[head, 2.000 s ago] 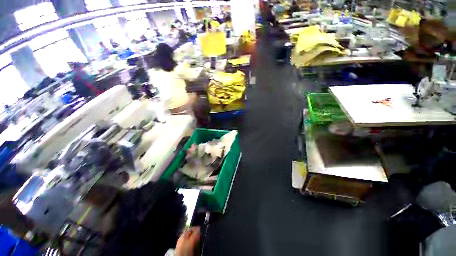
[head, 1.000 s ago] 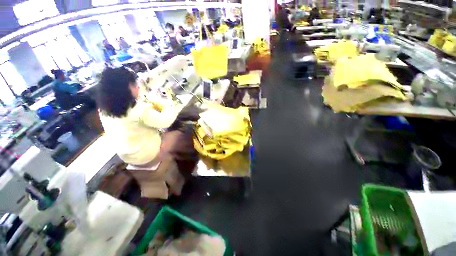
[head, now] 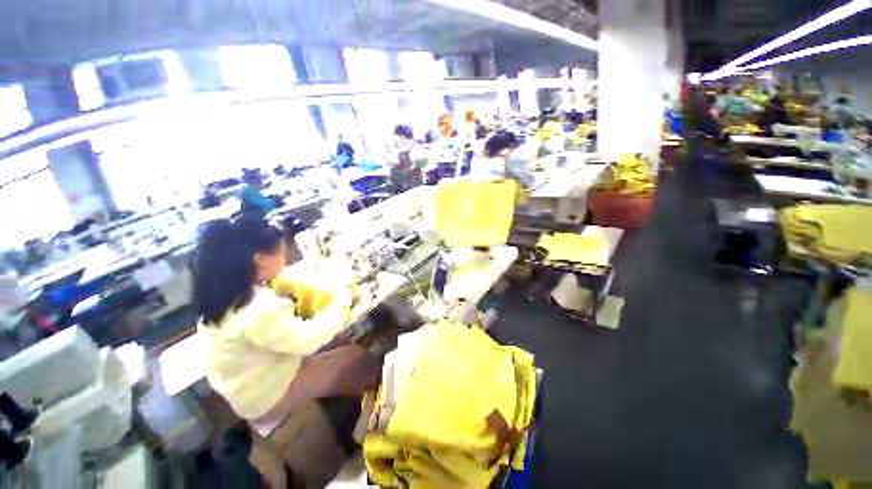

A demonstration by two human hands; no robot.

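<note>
Neither of my hands is in view. Nearest in front of me is a large floppy stack of yellow panels point(head: 454, 396) at the bottom centre, with a brown patch at its right side and pale edges at its left. A blue edge shows beside its lower right. A single yellow panel point(head: 475, 212) stands or hangs upright behind it. A smaller flat pile of yellow panels point(head: 574, 248) lies on a low table point(head: 604, 250) further back.
A seated person in a cream top point(head: 253, 349) works at a sewing station on the left. A dark aisle floor point(head: 636, 382) runs forward on the right. More yellow panels point(head: 841, 232) lie at the right edge. A white pillar point(head: 631, 86) stands ahead.
The view has moved forward and tilted up. The yellow stack is nearer and lower in the picture. The green crates have left the view. A hand seen low two seconds ago is gone.
</note>
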